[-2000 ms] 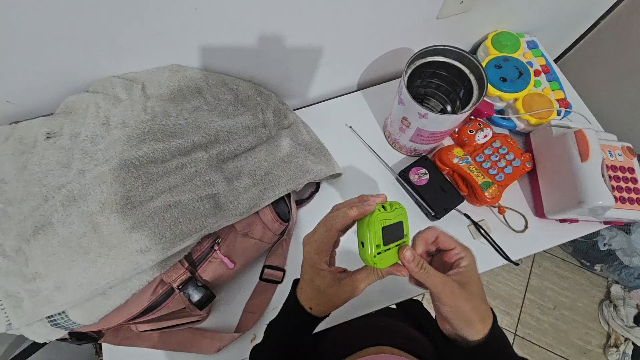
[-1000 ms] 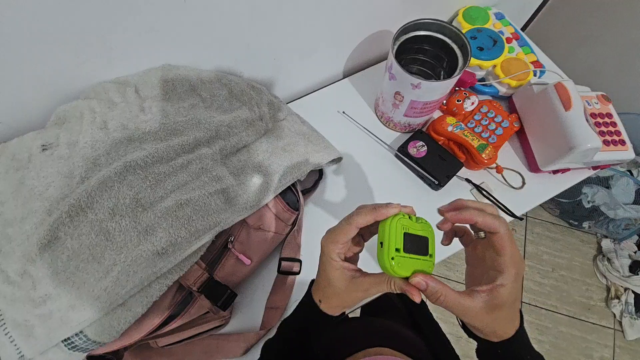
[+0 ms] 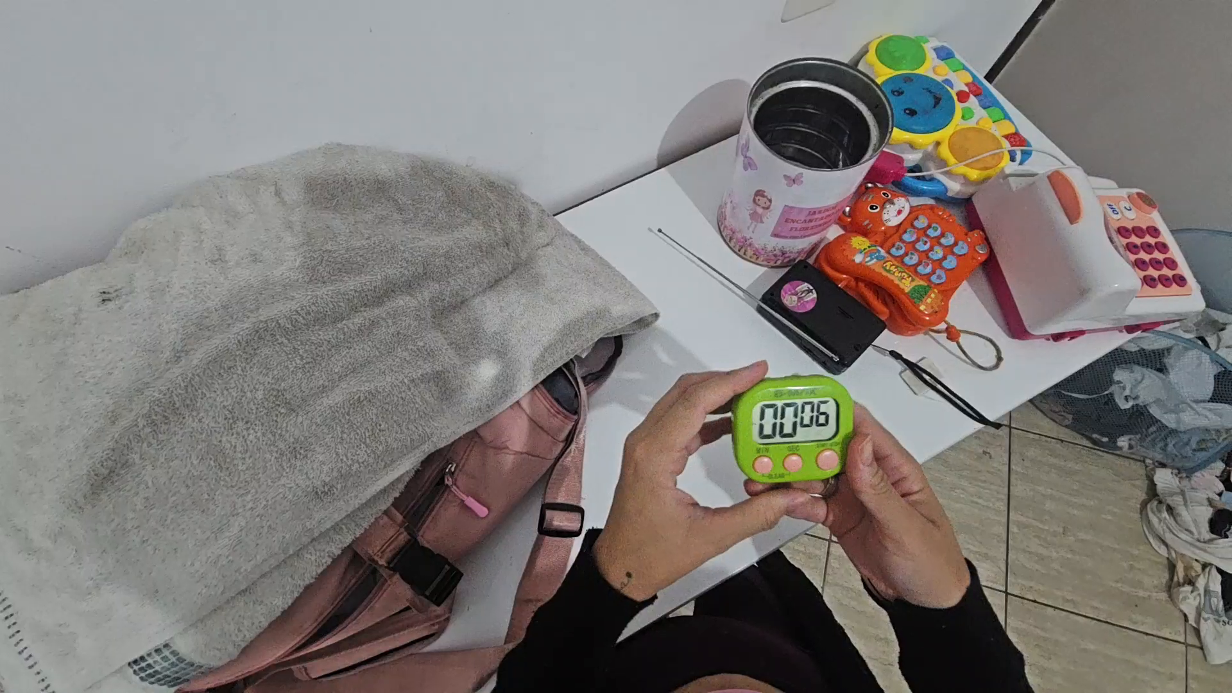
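A green digital timer [image 3: 793, 429] faces me in the head view, with lit digits on its display and pink buttons below it. My left hand [image 3: 688, 481] grips it between a finger on the top left corner and the thumb along the lower edge. On the other side, my right hand [image 3: 895, 505] holds its right edge, the thumb near the front and the fingers partly hidden behind. Just above the timer, a black portable radio [image 3: 842, 322] with an extended antenna lies on the white table [image 3: 664, 221].
A grey towel [image 3: 318, 327] covers part of a pink bag [image 3: 500, 452] on the left. Behind the radio stand a metal can [image 3: 780, 217], an orange toy telephone [image 3: 910, 260], a toy keyboard [image 3: 919, 101] and a toy cash register [image 3: 1068, 255]. A mesh basket [image 3: 1107, 404] holds cloths at right.
The timer has been turned round: earlier its back with the battery cover faced me, now its display does. My right hand, apart from its upper edge a second ago, has closed in on its side.
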